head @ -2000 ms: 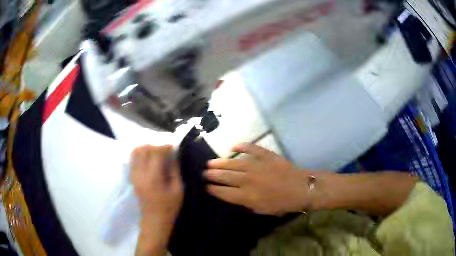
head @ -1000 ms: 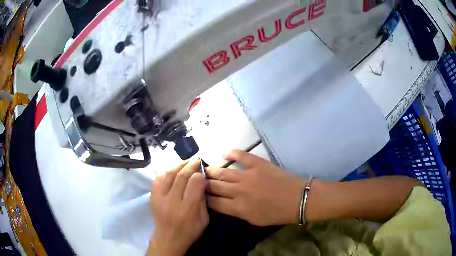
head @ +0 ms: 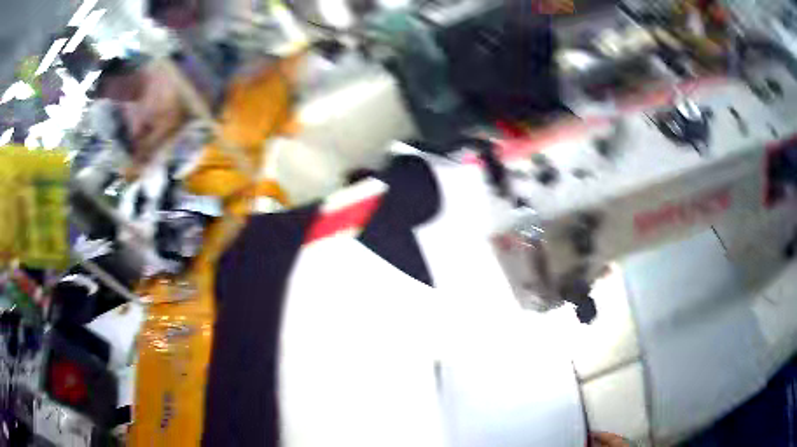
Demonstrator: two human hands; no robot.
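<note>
The view is blurred. A limp white or pale blue panel (head: 516, 384) lies left of the needle area and runs off the bottom edge. A flat pale piece (head: 699, 323) lies right of the needle, partly under the machine arm. A sliver of a hand, seemingly my right hand (head: 605, 439), shows at the bottom edge beside the pale panel; what its fingers do is cut off. My left hand is out of view. The white sewing machine head (head: 647, 192) stands above, with the dark presser foot area (head: 581, 306) below it.
A long black piece (head: 249, 332) lies along the left table edge, beside orange-brown taped edging (head: 179, 358). Another black piece (head: 402, 227) lies behind, by a red stripe (head: 345, 218). A person (head: 153, 109) is blurred at upper left. A yellow object (head: 33, 205) is at far left.
The view has swung left, so the machine and pale pieces now sit further right. My left hand has gone out of view and only a sliver of a hand remains. The pale panel now lies spread out.
</note>
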